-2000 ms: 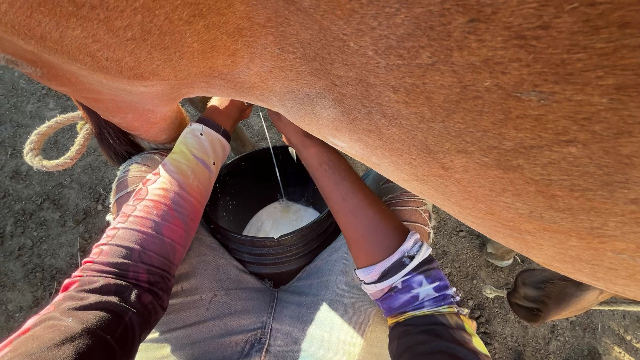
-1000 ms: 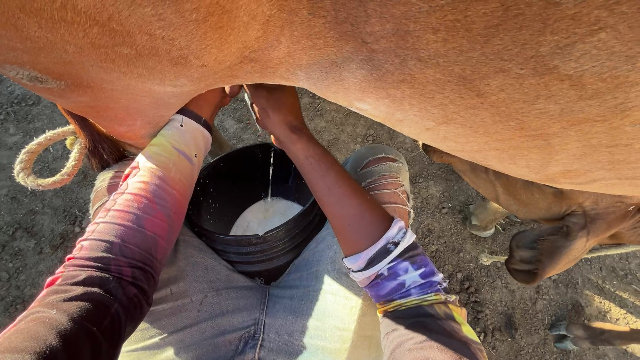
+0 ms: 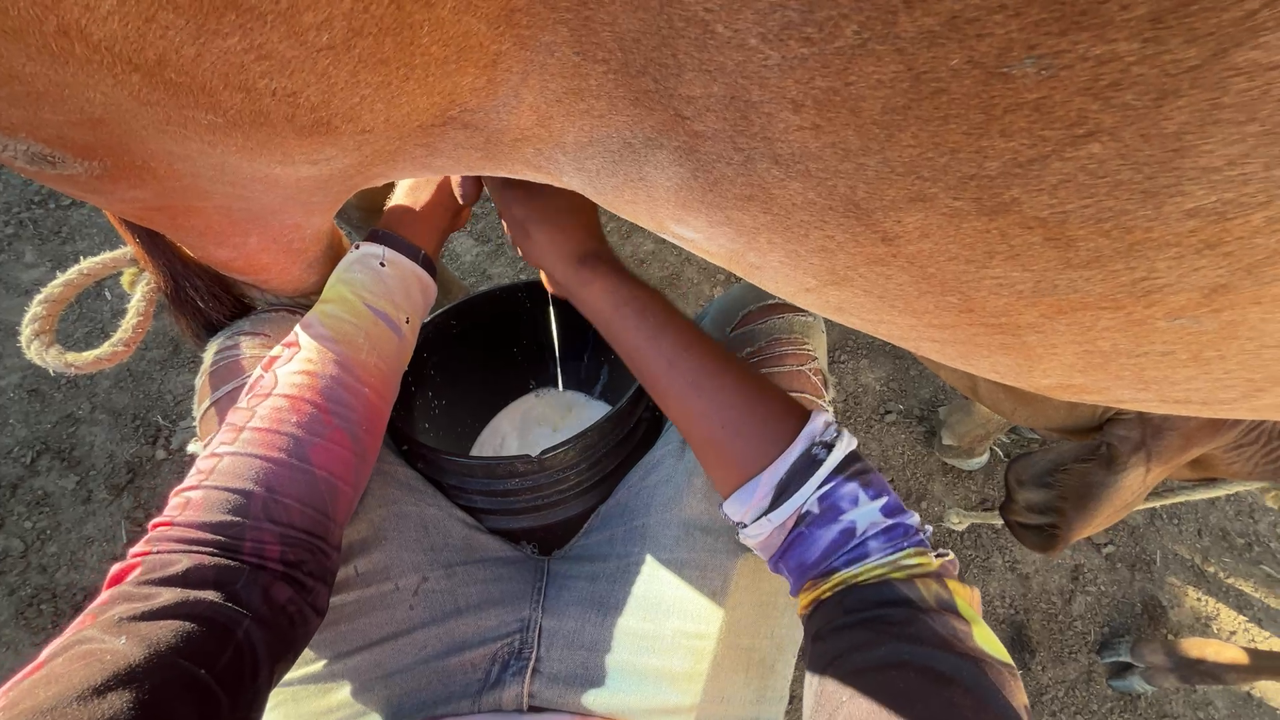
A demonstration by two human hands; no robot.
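Observation:
Beneath the belly of a brown cow (image 3: 760, 130), my left hand (image 3: 430, 208) reaches up with curled fingers, partly hidden by the animal. Beside it on the right is my right hand (image 3: 550, 230), its fingers also largely out of sight. A thin white stream of milk (image 3: 556, 340) falls from below my right hand into a black plastic bucket (image 3: 560, 480), which rests between my thighs. White, frothy milk (image 3: 540, 422) lies in the bucket. The udder and teats are hidden, so what each hand grips does not show.
A looped rope (image 3: 75, 310) hangs by the dark tail hair (image 3: 185, 280) on the left. To the right, a second animal's muzzle (image 3: 1060, 490) is low over the dirt ground (image 3: 880, 440), near a rope (image 3: 1190, 493) and hooves. My knees in torn jeans flank the bucket.
The milk stream fell from between my hands two seconds ago; now it comes from under my right hand. My hands stay under the belly. The muzzle at right has come further into view since the first frame.

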